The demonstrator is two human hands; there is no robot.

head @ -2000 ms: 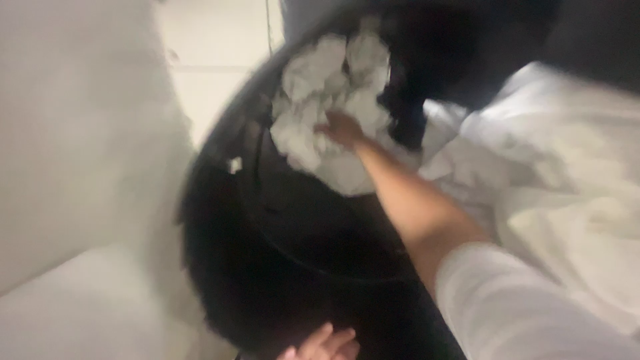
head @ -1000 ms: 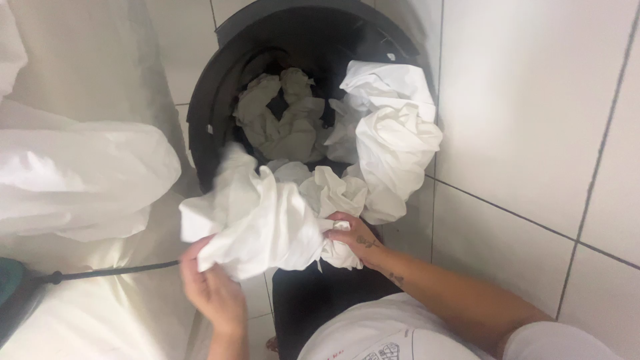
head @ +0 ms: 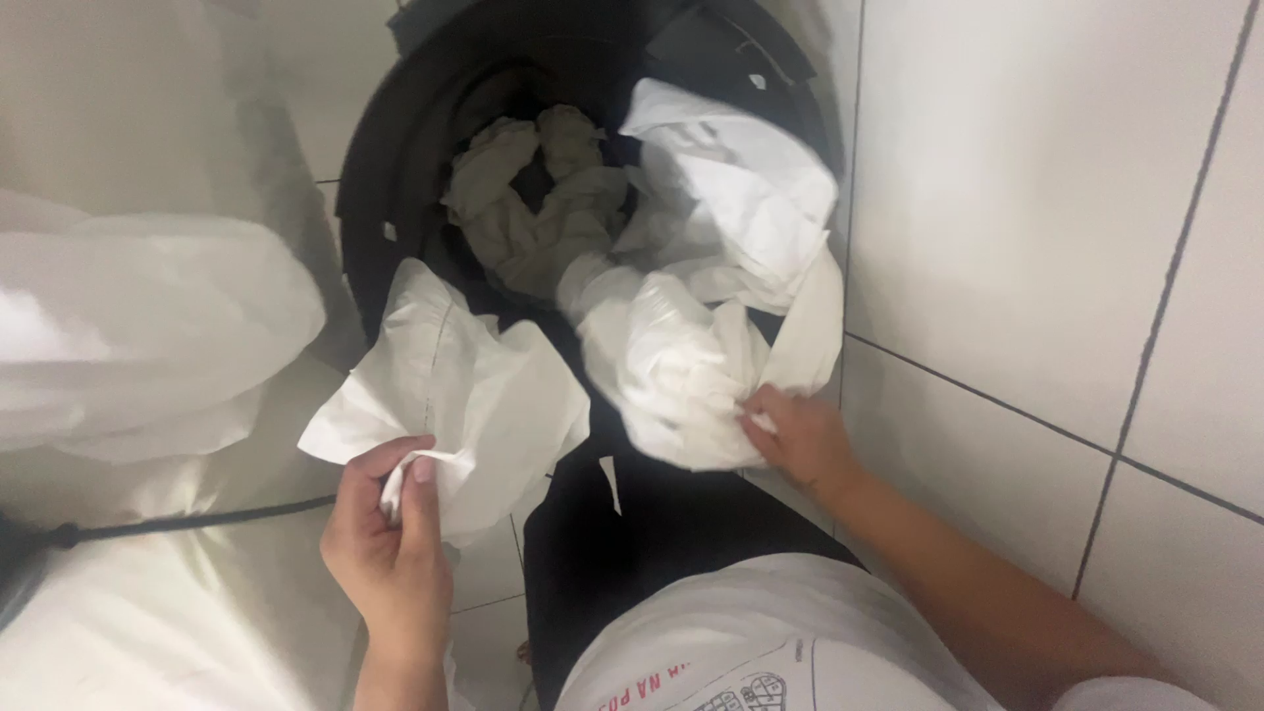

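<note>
My left hand pinches the edge of a white cloth that spreads upward in front of the black round bin. To its right, my right hand grips a bunched white cloth at the bin's near right rim. Another crumpled white cloth lies over the right side of the black bin and seems to run down toward my right hand. Deeper inside the bin sit more crumpled white cloths in shadow. Whether the cloths are joined cannot be told.
A white tiled wall rises close on the right. On the left, white fabric bulges over a pale covered surface, with a dark cord across it. Tiled floor shows below the bin.
Both hands were on one white bundle a second ago; now they are apart, each with its own portion of cloth. Two seconds ago one hand reached into the bin. The view has shifted strongly since then.
</note>
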